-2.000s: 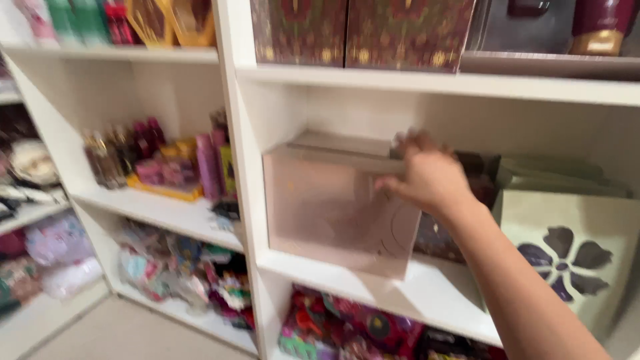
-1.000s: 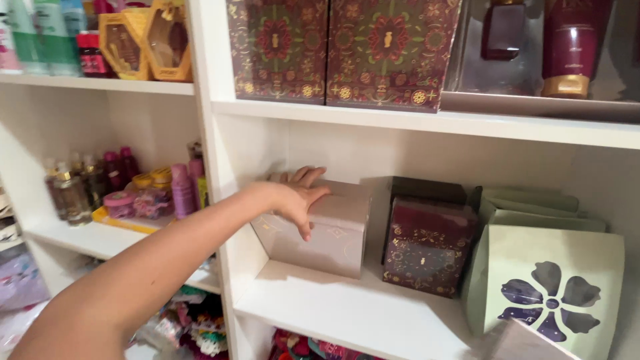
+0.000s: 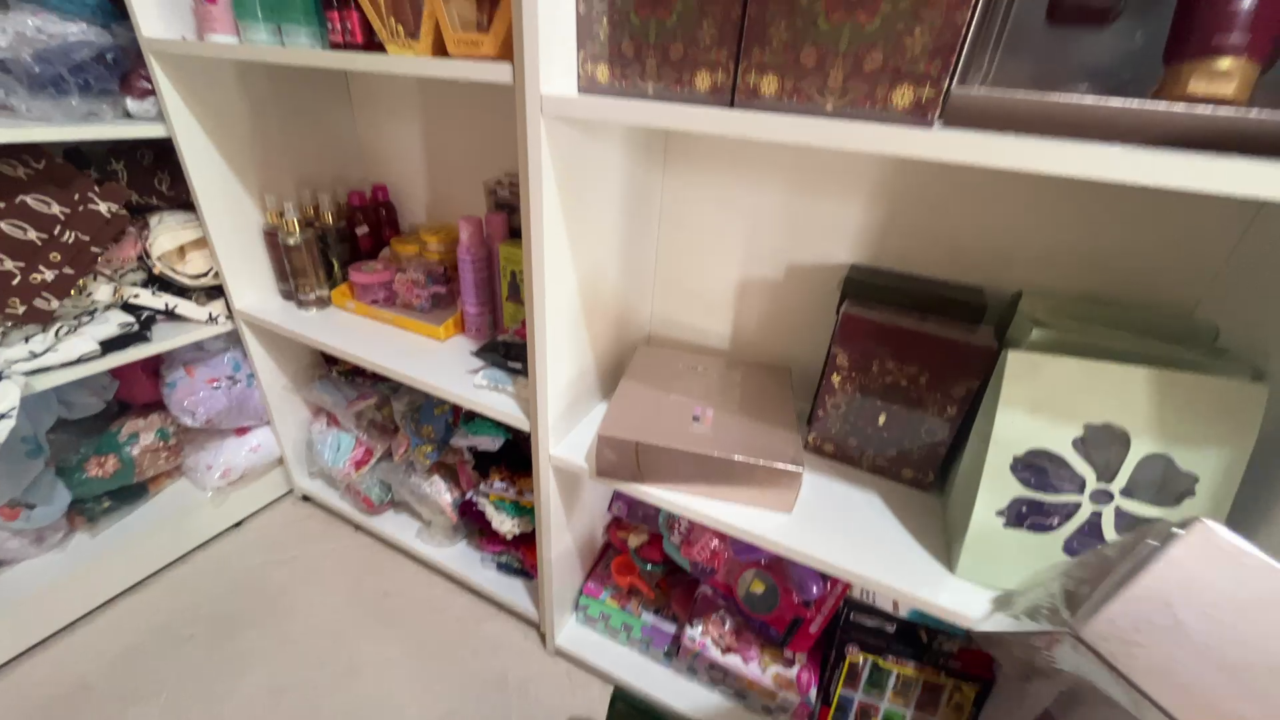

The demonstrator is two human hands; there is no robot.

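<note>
Neither of my hands shows in the head view. A pinkish-beige cardboard box [image 3: 700, 425] lies flat at the left of the middle shelf, its front edge near the shelf's lip. To its right a dark red patterned box [image 3: 895, 390] leans back beside a pale green box with a flower-shaped cutout [image 3: 1105, 470]. At the lower right corner a pale pink box [image 3: 1190, 620] with clear plastic film around it juts into view; what holds it is hidden.
White shelf boards [image 3: 860, 140] and an upright divider [image 3: 535, 330] frame the units. Bottles [image 3: 300, 250] and a yellow tray [image 3: 400, 312] stand on the left unit. Packaged toys [image 3: 730, 590] fill the shelf below. Bagged cloth goods [image 3: 215, 385] lie at far left.
The hand that was on the pinkish-beige box one second ago has left the view. That box now lies flat, where it stood taller before. The film-wrapped box shows more at lower right.
</note>
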